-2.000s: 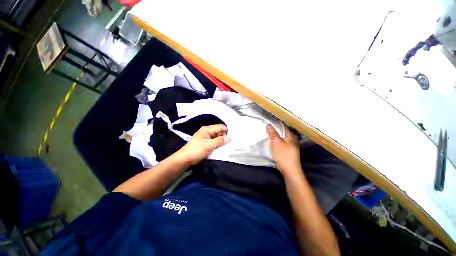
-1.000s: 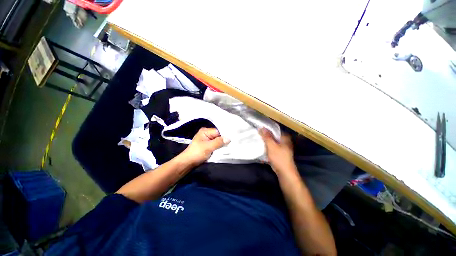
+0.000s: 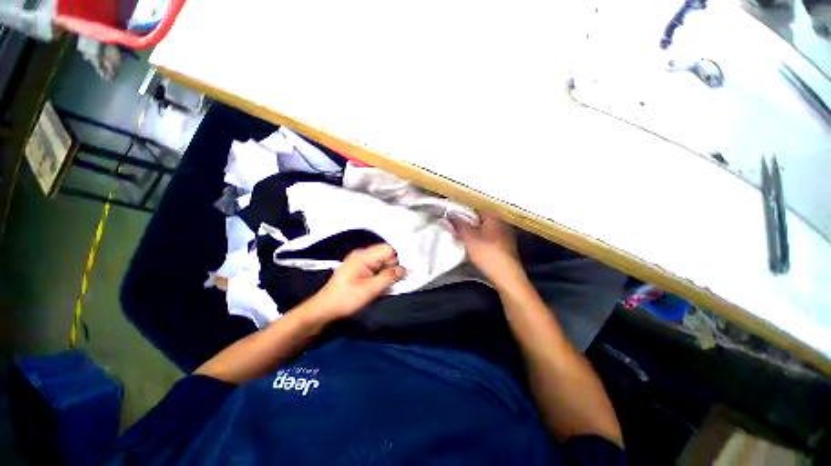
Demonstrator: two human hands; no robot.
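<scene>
A black-and-white garment piece (image 3: 415, 241) lies over my lap below the table edge, its white panel uppermost with a curved opening showing black. My left hand (image 3: 363, 278) pinches the edge of the white panel beside the opening, fingertips together. My right hand (image 3: 483, 244) holds the white cloth near the table's wooden edge; its fingertips are partly hidden in the folds. Silver-grey thread snips (image 3: 774, 214) lie on the table at the right, away from both hands.
The white table (image 3: 383, 82) has a wooden edge just beyond my hands. White scraps (image 3: 251, 164) lie in the dark cloth catcher (image 3: 173, 237). A red basket (image 3: 137, 38) is at the upper left. A blue bin (image 3: 68, 400) and a wooden stool (image 3: 50, 150) stand on the floor.
The view has shifted, so the table and snips sit further left and the red basket shows more. Both hands still hold the cloth; my right hand has moved up closer to the table edge.
</scene>
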